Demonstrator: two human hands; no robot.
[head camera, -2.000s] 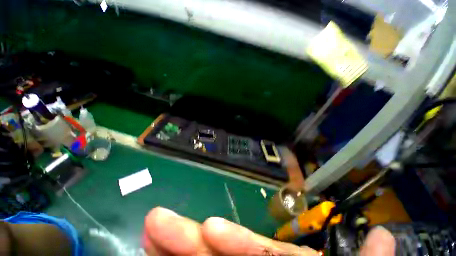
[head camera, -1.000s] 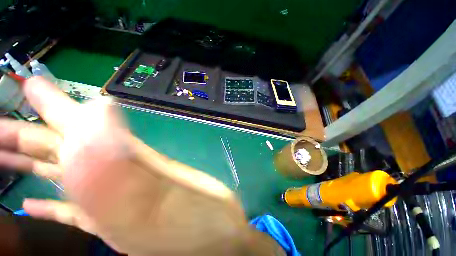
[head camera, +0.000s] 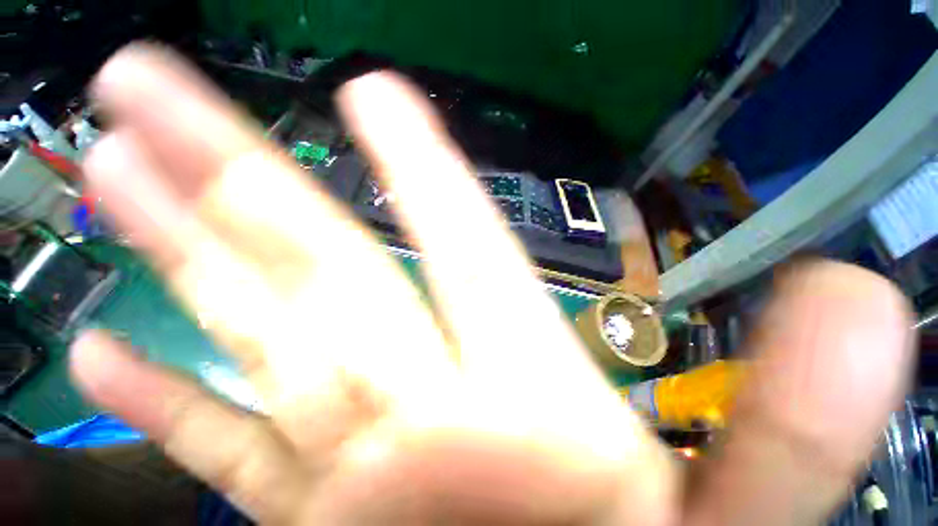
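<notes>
My right hand (head camera: 411, 339) is large and blurred across the middle, close to the camera. Its palm faces me, its fingers are spread and it holds nothing. Behind it, a long dark parts tray (head camera: 602, 251) is partly hidden. A gold-rimmed phone part (head camera: 581, 207) with a dark centre lies at its right end, beside green boards (head camera: 504, 187). Another green piece (head camera: 311, 154) shows between my fingers. A blue cuff (head camera: 93, 431) shows at lower left, but my left hand is not visible.
A brown cardboard tube (head camera: 654, 339) with white fluff inside stands right of centre. An orange tool (head camera: 694, 396) lies beside it, partly behind my hand. A pale curved frame bar (head camera: 761, 236) crosses the right side. Bottles and containers stand at the left on the green mat (head camera: 51, 375).
My right hand has swung from pointing left to palm towards me with fingers spread up, and now covers the middle. It hides more of the tray and orange tool.
</notes>
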